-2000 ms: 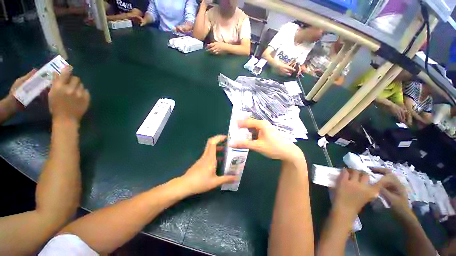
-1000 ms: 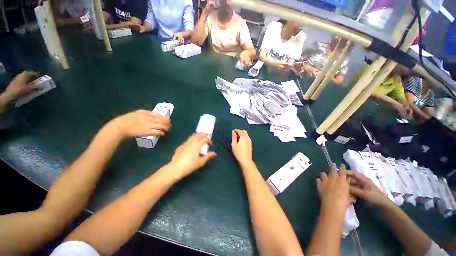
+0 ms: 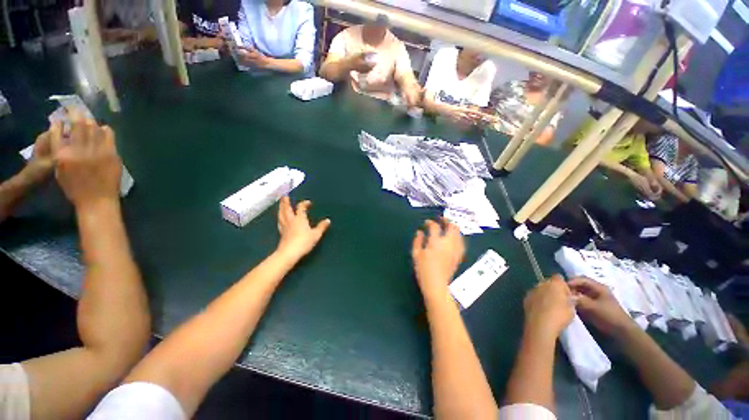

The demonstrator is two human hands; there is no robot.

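Observation:
My left hand point(image 3: 300, 231) is open, fingers apart, just below the right end of a white carton point(image 3: 261, 197) lying on the green table; I see nothing in it. My right hand point(image 3: 438, 254) is above the table with bent, spread fingers and nothing visible in it. It is beside the left end of a second white carton point(image 3: 479, 279) and at the lower edge of the leaflet pile point(image 3: 431, 171). Whether its fingertips touch a leaflet I cannot tell.
At left, a neighbour's hands point(image 3: 80, 160) hold a white piece. At right, another's hands point(image 3: 567, 303) work at a wrapped white product point(image 3: 585, 353), near a row of white pieces point(image 3: 645, 291). Wooden posts point(image 3: 567, 156) stand beyond. Several seated people are across the table.
The small white carton under my left hand is gone from there; that hand has moved left and opened. My right hand has moved right to the other carton. The left neighbour's hand has left the lying carton, which has turned.

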